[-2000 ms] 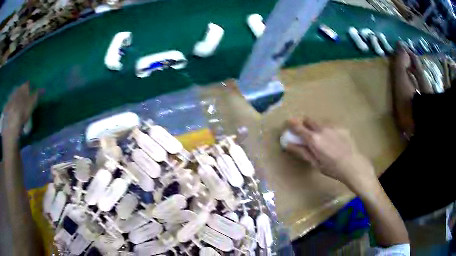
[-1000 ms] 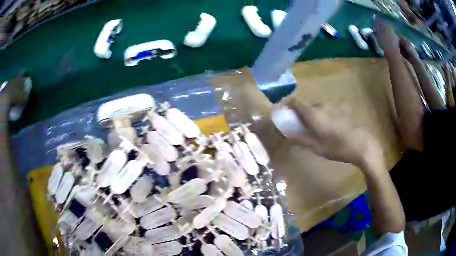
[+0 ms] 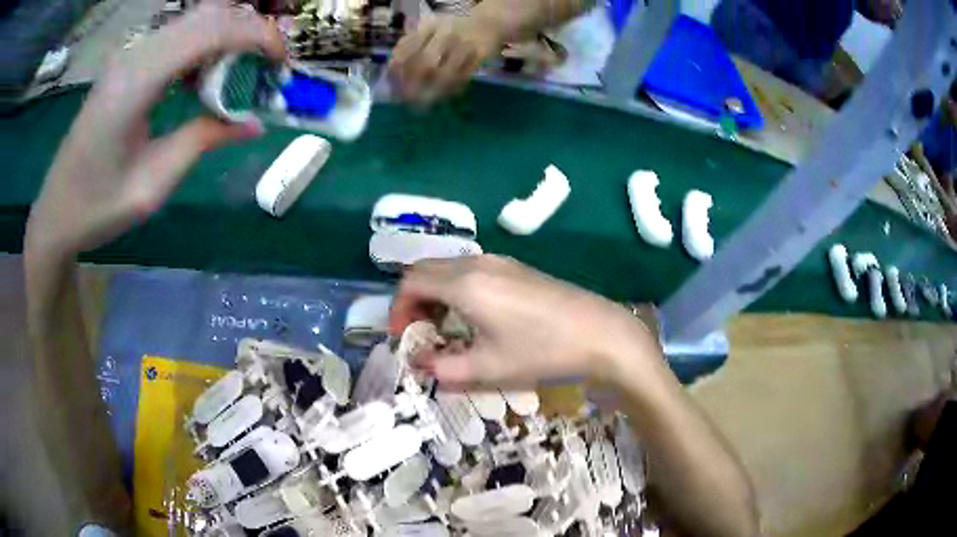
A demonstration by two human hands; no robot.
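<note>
My left hand (image 3: 147,147) is raised at the upper left, holding an open white shell (image 3: 352,105) by its left end. A blue battery and green circuit board show inside it. My right hand (image 3: 504,320) is over the heap of beige face panels (image 3: 383,453), thumb and fingers pinched on a beige panel (image 3: 417,341) at the heap's top. The fingers partly hide this panel. A white parked housing (image 3: 366,318) lies just left of the right fingers, partly covered.
The green belt (image 3: 588,136) carries a closed housing (image 3: 294,174), an open one with blue inside (image 3: 422,229) and several notched shell halves (image 3: 649,208). A metal post (image 3: 808,178) slants at right. Another person's hand (image 3: 446,58) and a blue tray (image 3: 698,79) are opposite.
My right hand has moved left from the brown bench to the heap, and the white piece it held is out of its grasp. My left hand has risen with an open shell. The view has shifted.
</note>
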